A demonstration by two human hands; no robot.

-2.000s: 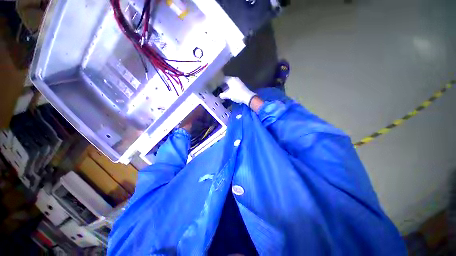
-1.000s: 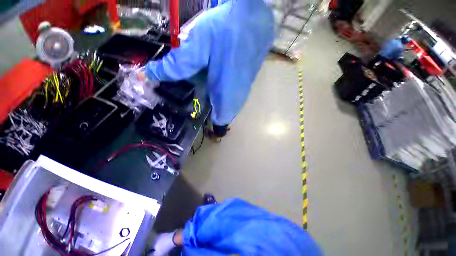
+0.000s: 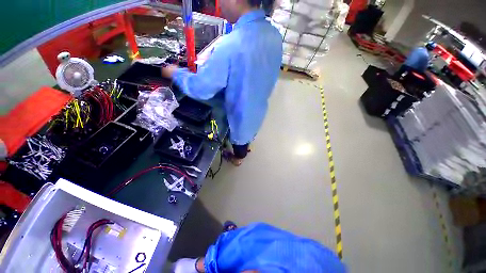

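Note:
The pale metal cabinet [image 3: 101, 200] stands at the bottom left, cut off by the picture's edge. Red and black wires [image 3: 59, 240] lie coiled in its tub. A dark ring [image 3: 140, 257] shows on the tub's floor near the right wall. My right hand [image 3: 186, 265], in a white glove, is at the bottom edge just right of the cabinet. The edge cuts it off, so its fingers and any hold are hidden. My left hand and the side compartment are out of the picture.
The green bench [image 3: 136, 184] holds silver wrench-like tools [image 3: 177, 184], black trays [image 3: 184, 146], plastic bags [image 3: 156, 109], wire bundles [image 3: 98, 104] and a fan [image 3: 74, 74]. A person in blue [image 3: 250, 69] stands at its right edge. Floor tape [image 3: 331, 170] runs along the aisle.
My view has swung up from the compartment and my left hand to the bench and aisle. The other person's hand has moved from the plastic bags to a black tray behind them.

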